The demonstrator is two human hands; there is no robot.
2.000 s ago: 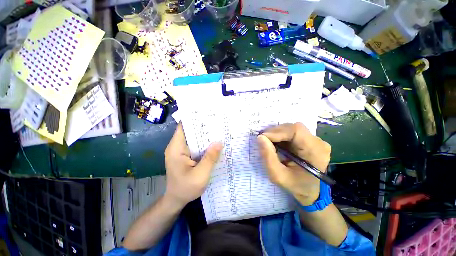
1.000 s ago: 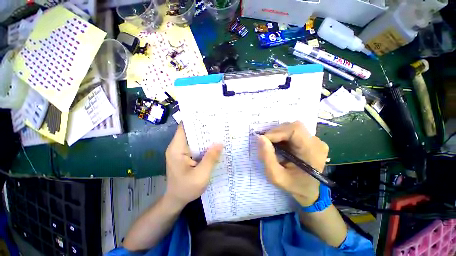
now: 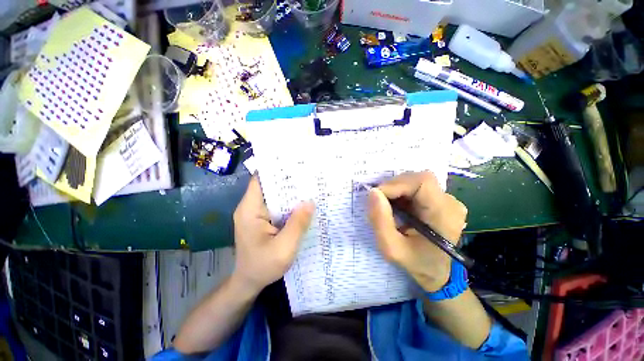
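A clipboard with a printed record sheet (image 3: 339, 247) lies tilted over the front edge of the bench, towards me. It has a blue top edge and a dark metal clip. My left hand (image 3: 268, 229) holds its left side, thumb on the sheet and the other fingers hidden beneath. My right hand (image 3: 420, 225) grips a slim dark pen (image 3: 439, 240), with the tip at the middle of the sheet. The writing is too small to read.
The green bench top (image 3: 205, 218) holds a dark module (image 3: 212, 156) and yellow dot sheets (image 3: 88, 77) at left. A paint marker (image 3: 469, 85), white tissue (image 3: 486, 143), black-handled tool (image 3: 568, 169) and hammer (image 3: 599, 141) lie at right. A pink tray (image 3: 607, 338) is low right.
My right hand and the pen have shifted very slightly on the sheet. My left hand and the clipboard have hardly moved.
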